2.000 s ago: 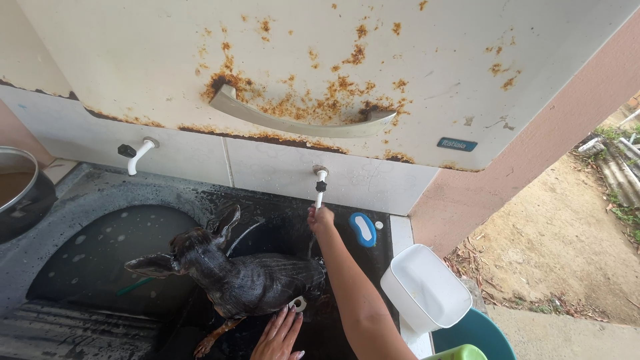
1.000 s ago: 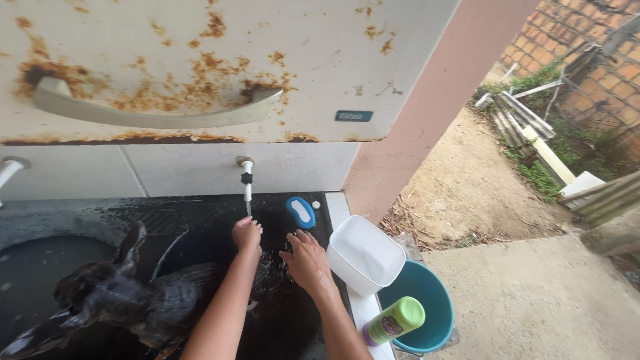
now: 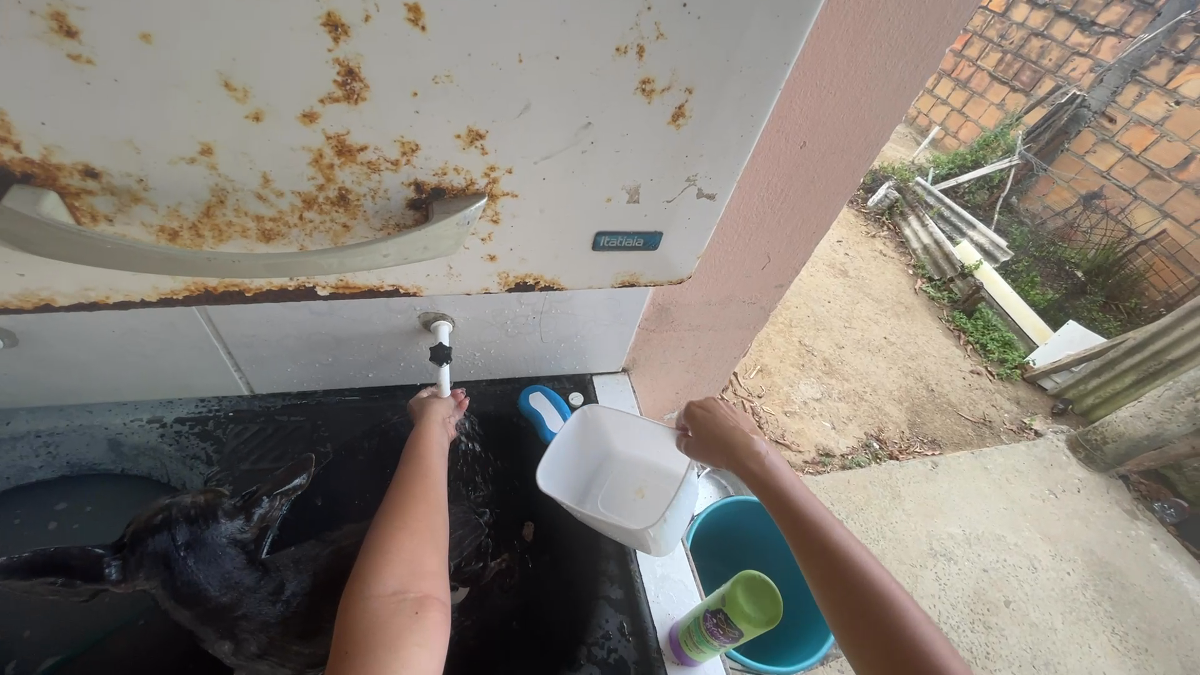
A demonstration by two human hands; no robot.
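My left hand (image 3: 439, 411) is at the outlet of the white plastic tap (image 3: 441, 356), with water spraying off it into the black sink (image 3: 572, 600); its grip is partly hidden. Pinched by its rim in my right hand (image 3: 717, 433) is a white plastic tub (image 3: 619, 478), tilted over the sink's right edge. A wet, dark-coated dog (image 3: 216, 572) with large ears stands in the sink at the lower left, partly behind my left forearm. A blue and white brush (image 3: 544, 412) lies at the back of the sink, beside a small white cap (image 3: 576, 399).
A rusty white metal cabinet (image 3: 375, 141) with a long handle (image 3: 281, 258) hangs above the tap. Right of the sink are a green bottle (image 3: 727, 619) on the ledge and a teal bucket (image 3: 797, 600). A pink wall corner (image 3: 750, 234) rises behind.
My right hand, on the dog two seconds ago and free above the sink one second ago, now holds the tub, lifted from the right ledge. The view has swung right.
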